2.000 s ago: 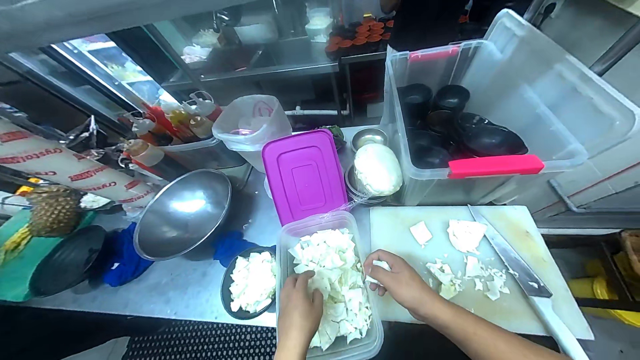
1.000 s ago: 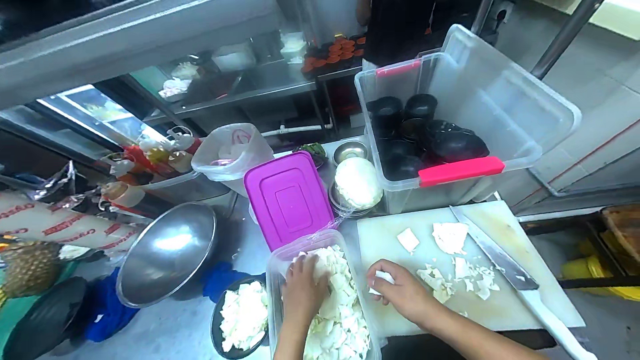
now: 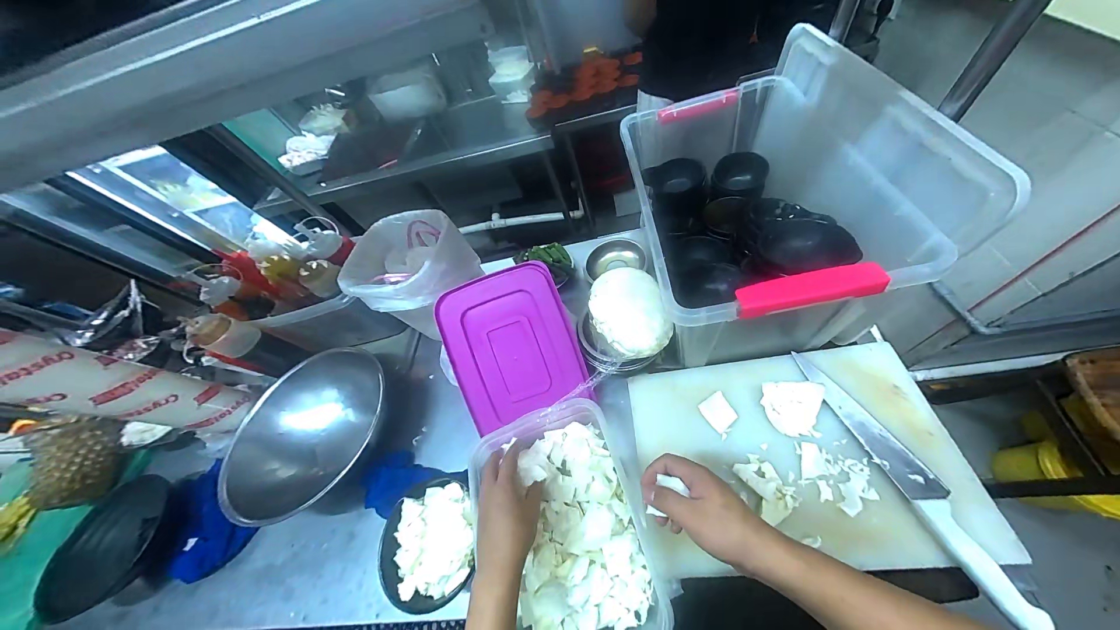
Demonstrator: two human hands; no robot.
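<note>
My left hand (image 3: pixel 509 507) is at the left side of a clear plastic container (image 3: pixel 632 490) filled with chopped cabbage (image 3: pixel 588 542); its fingertips touch the pieces, and whether it grips any is hidden. My right hand (image 3: pixel 700 507) holds a small white cabbage piece (image 3: pixel 670 486) over the left edge of a white cutting board (image 3: pixel 700 394). On the board lie larger cabbage pieces (image 3: pixel 792 407), scraps (image 3: pixel 840 477) and a knife (image 3: pixel 875 437) with a white handle. A black bowl of chopped cabbage (image 3: pixel 433 542) stands left of the container.
A purple lid (image 3: pixel 512 346) lies behind the container, beside a whole cabbage (image 3: pixel 630 312) on a metal bowl. A large clear bin (image 3: pixel 910 192) holds black bowls. At left are a steel mixing bowl (image 3: pixel 302 437), a wrap roll (image 3: pixel 114 381), a pineapple (image 3: pixel 74 459) and squeeze bottles (image 3: pixel 319 276).
My left hand has moved from the middle of the cabbage to the container's left side. The right hand still holds a white piece near the board's left edge.
</note>
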